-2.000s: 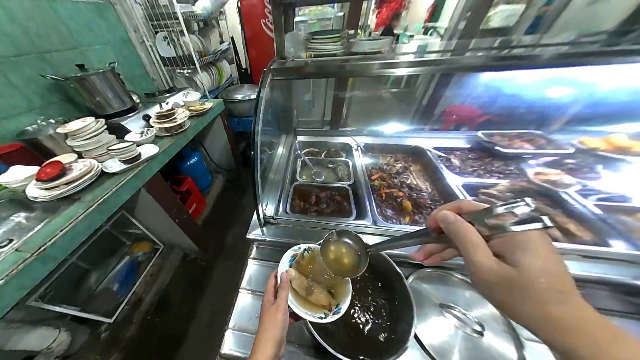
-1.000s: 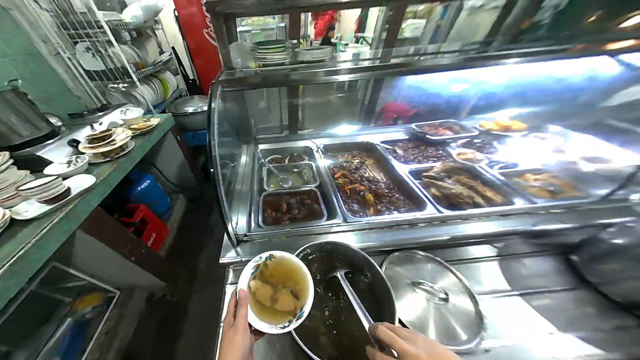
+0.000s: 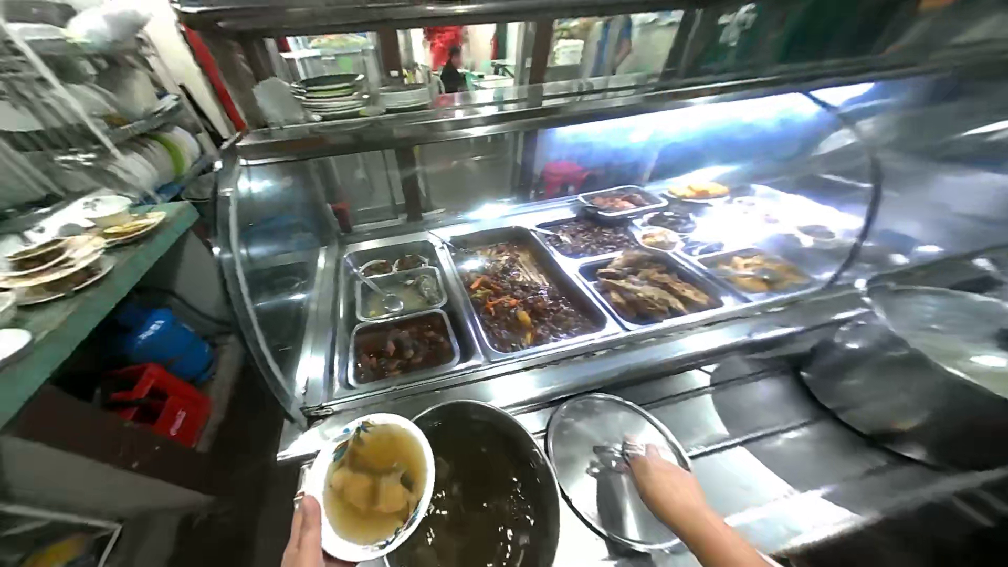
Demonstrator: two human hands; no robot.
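Note:
My left hand (image 3: 305, 535) holds a white bowl (image 3: 370, 484) with a patterned rim by its left side; broth and pale chunks fill it. The bowl overlaps the left edge of a large metal pot (image 3: 484, 492) of dark broth. Just right of the pot lies a round metal lid (image 3: 579, 441), and my right hand (image 3: 657, 472) is at its handle, with the fingertips on or around it. Blur hides how firmly they close there. No ladle can be made out in the visible part of the pot.
Beyond the pot stands a glass-fronted display case (image 3: 472, 370) with several food trays (image 3: 535, 307). A green counter (image 3: 150, 260) with used plates (image 3: 55, 264) is at left, above a red crate (image 3: 161, 402) and a blue gas cylinder (image 3: 161, 342). Large metal lids or pans (image 3: 882, 409) are at right.
My right hand has let go of the ladle and moved right to the lid's handle. My left hand still holds the bowl, earlier filled from the ladle. The view has shifted to the right.

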